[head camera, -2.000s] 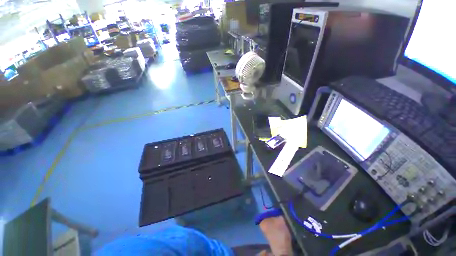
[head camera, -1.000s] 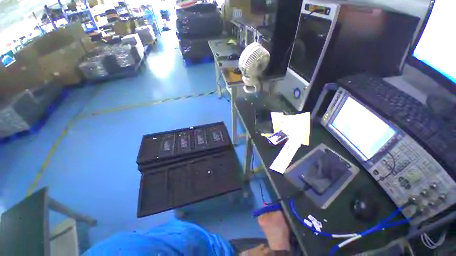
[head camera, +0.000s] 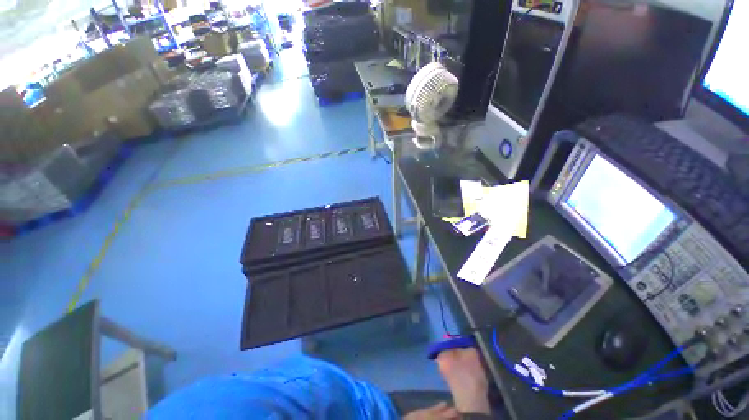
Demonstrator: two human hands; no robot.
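Observation:
Bare skin of my hand or wrist [head camera: 465, 379] shows at the bottom, left of the bench edge, beside a blue band [head camera: 451, 346] with a thin dark cord. More skin [head camera: 429, 412] shows below, cut off by the frame edge. Fingers are unclear, and I cannot tell which hand is which or whether anything is held. A flat black device [head camera: 544, 289] lies on the blue-grey coupling plate [head camera: 569, 330] on the bench. A black foam-lined tray [head camera: 324, 297] stands left of the bench, with several device slots in its far half.
A black mouse [head camera: 618, 348], blue cables [head camera: 636, 382] and white tags [head camera: 532, 372] lie near the plate. Papers [head camera: 507, 209] lie beyond it. A lit tester [head camera: 620, 209] stands right, a white fan [head camera: 432, 94] and computer tower [head camera: 530, 78] behind. A dark-topped table [head camera: 62, 361] stands lower left.
The view has shifted, so the bench and tray sit further right in the picture. The hand and blue band stay by the bench edge. The device remains on the plate.

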